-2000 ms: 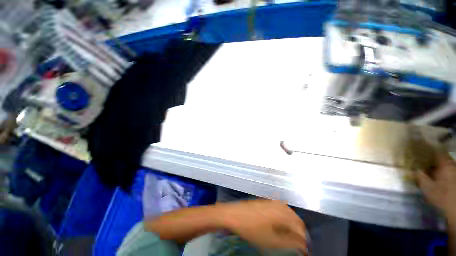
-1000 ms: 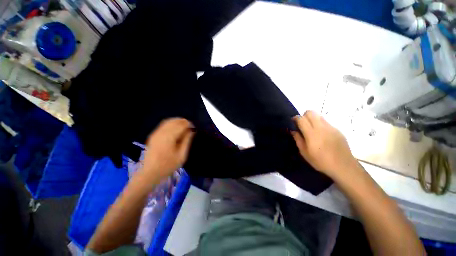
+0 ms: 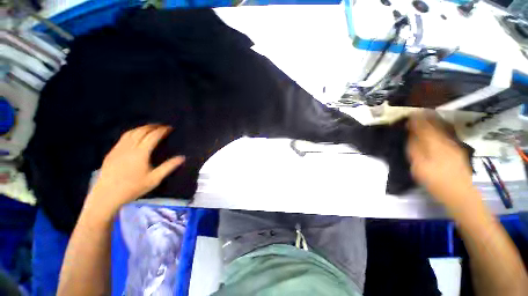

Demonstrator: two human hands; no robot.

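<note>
A large black garment (image 3: 150,87) is spread on the white table left of the needle area. A narrow part of it stretches right, in front of the presser foot area (image 3: 370,95) of the white sewing machine (image 3: 376,23). My left hand (image 3: 136,162) lies on the garment at the left, thumb and fingers apart. My right hand (image 3: 437,153) is blurred over the garment's right end (image 3: 399,167); its fingertips are hidden, so its grip cannot be told.
Slim snips with dark blades (image 3: 498,182) lie at the table's right. The front table edge (image 3: 289,205) runs above my lap. A blue crate (image 3: 188,231) with greyish cloth stands below left. Another machine (image 3: 17,115) is at the far left.
The garment has been spread out leftwards and its narrow end drawn right, towards the machine. My left hand has moved left and opened; my right hand has moved right.
</note>
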